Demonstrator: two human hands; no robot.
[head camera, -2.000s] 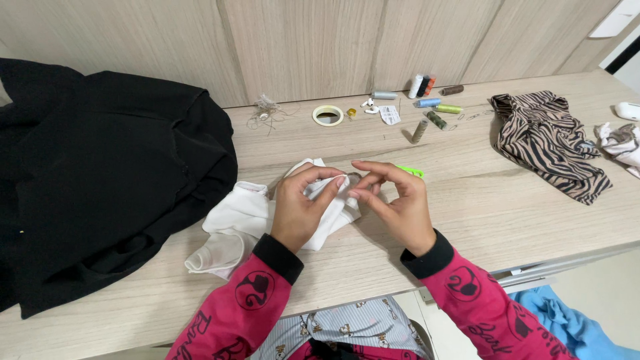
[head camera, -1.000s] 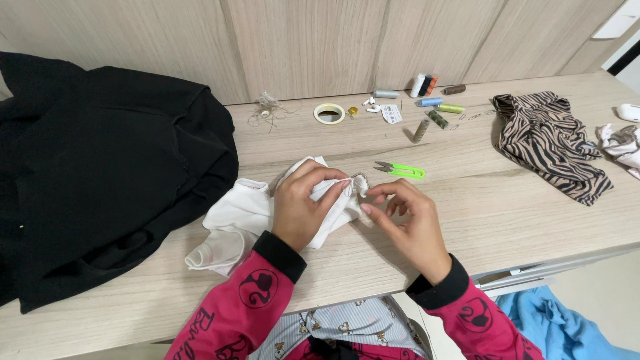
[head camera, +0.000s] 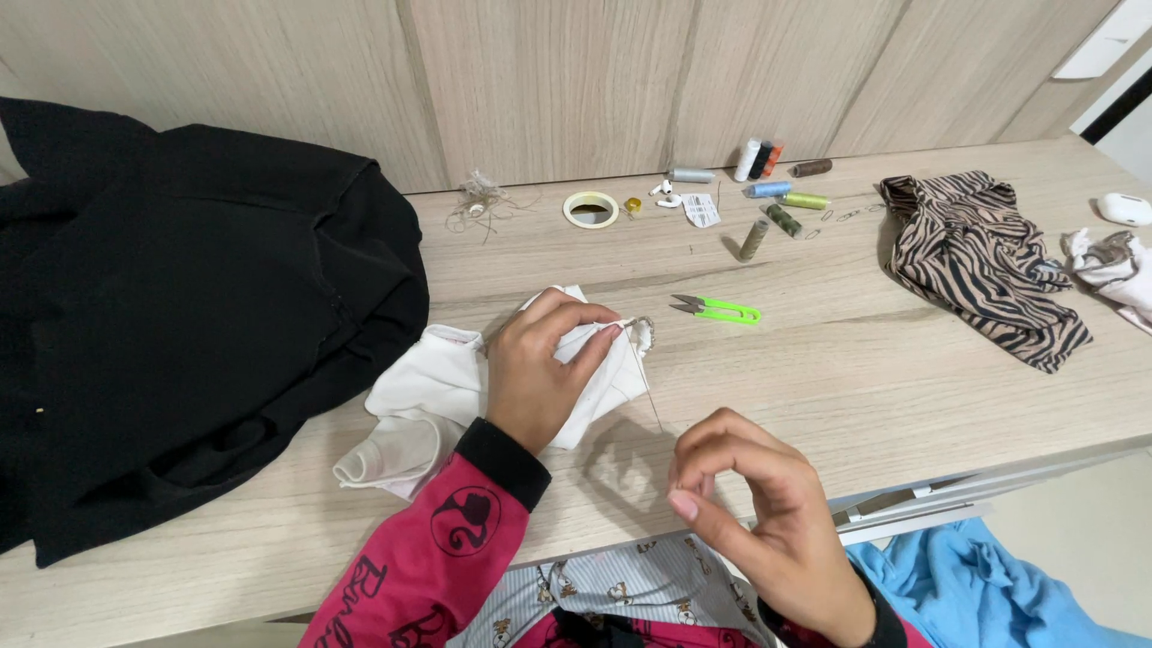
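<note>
My left hand (head camera: 553, 369) pinches the edge of a white cloth garment (head camera: 441, 373) between thumb and fingertips, near a gathered, greyish trim (head camera: 643, 333). From that pinch a thin dark thread (head camera: 643, 378) runs down toward my right hand (head camera: 751, 504), which is raised over the table's front edge with thumb and index fingertip together. A needle is too small to make out there. Green-handled thread snips (head camera: 720, 310) lie on the table to the right of the garment, blades pointing left.
Black fabric (head camera: 198, 315) covers the left side. Along the back lie thread spools (head camera: 754, 240), a tape roll (head camera: 590, 210), earbuds (head camera: 668, 201), a printed tag (head camera: 701, 210) and tangled thread (head camera: 481, 205). Zebra-striped cloth (head camera: 981, 261) and a white case (head camera: 1124, 209) lie right; blue cloth (head camera: 981, 576) is below.
My right hand has moved away from the white garment, down and to the right, and the thread now shows stretched between. The snips, mostly covered two seconds ago, are in full view. My left hand stays put.
</note>
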